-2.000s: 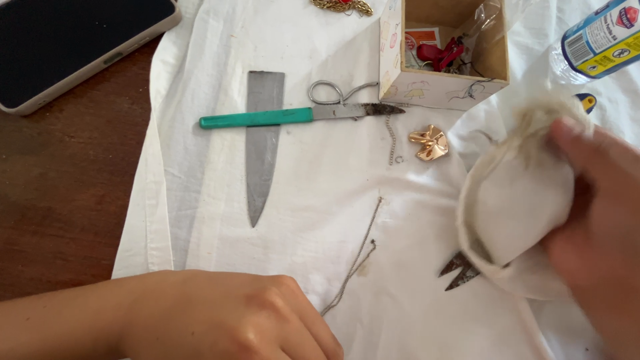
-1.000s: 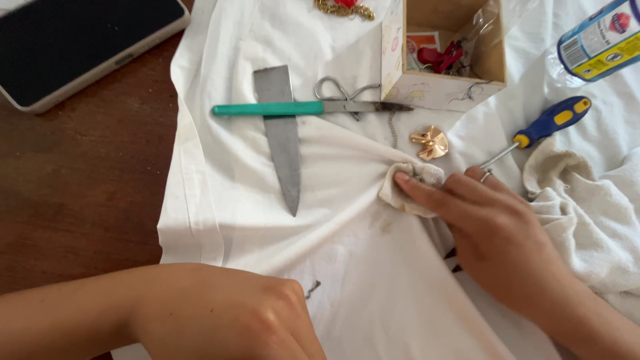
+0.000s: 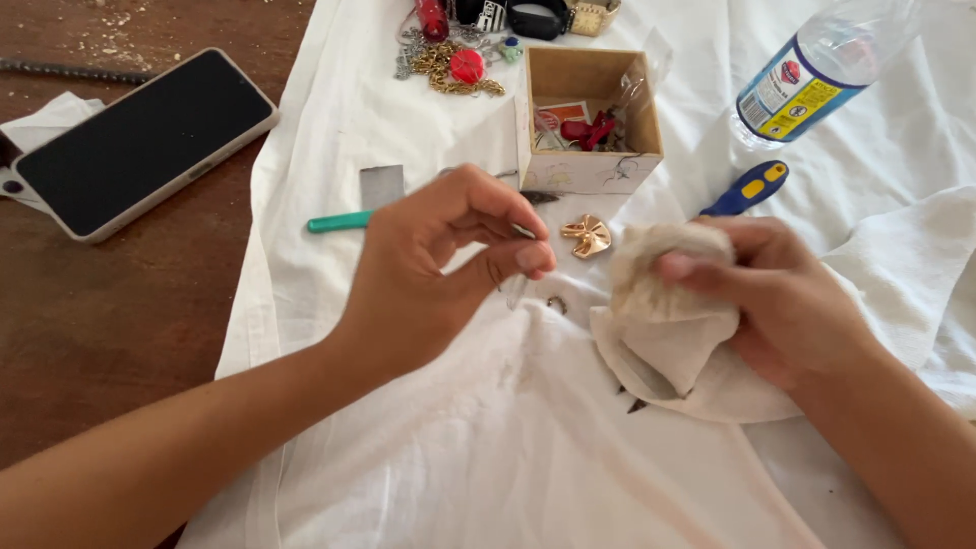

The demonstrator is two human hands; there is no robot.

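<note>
My left hand (image 3: 450,267) is raised over the white cloth (image 3: 427,457), thumb and fingertips pinching a thin chain (image 3: 512,291) that hangs blurred below them. My right hand (image 3: 770,297) grips a bunched, stained cream rag (image 3: 671,267), its loose end lying on the cloth. Between the hands sit a gold metal ornament (image 3: 587,235) and a short piece of chain (image 3: 557,304). Behind my left hand, partly hidden, are a green-handled knife (image 3: 339,222) and a grey metal blade (image 3: 382,185). Dark pointed tips (image 3: 636,406) stick out from under the rag.
An open wooden box (image 3: 591,171) holds red and small items. Beyond it lie jumbled chains (image 3: 438,69), a black wristband (image 3: 537,19) and a gold watch (image 3: 591,17). A plastic bottle (image 3: 808,84) and blue-yellow screwdriver (image 3: 747,187) are at right, a phone (image 3: 145,145) at left.
My left hand has risen from the lower edge to mid-view with the thin chain. My right hand, which pressed a rag bundle onto the cloth a second ago, now holds the rag up. The view takes in more at the top.
</note>
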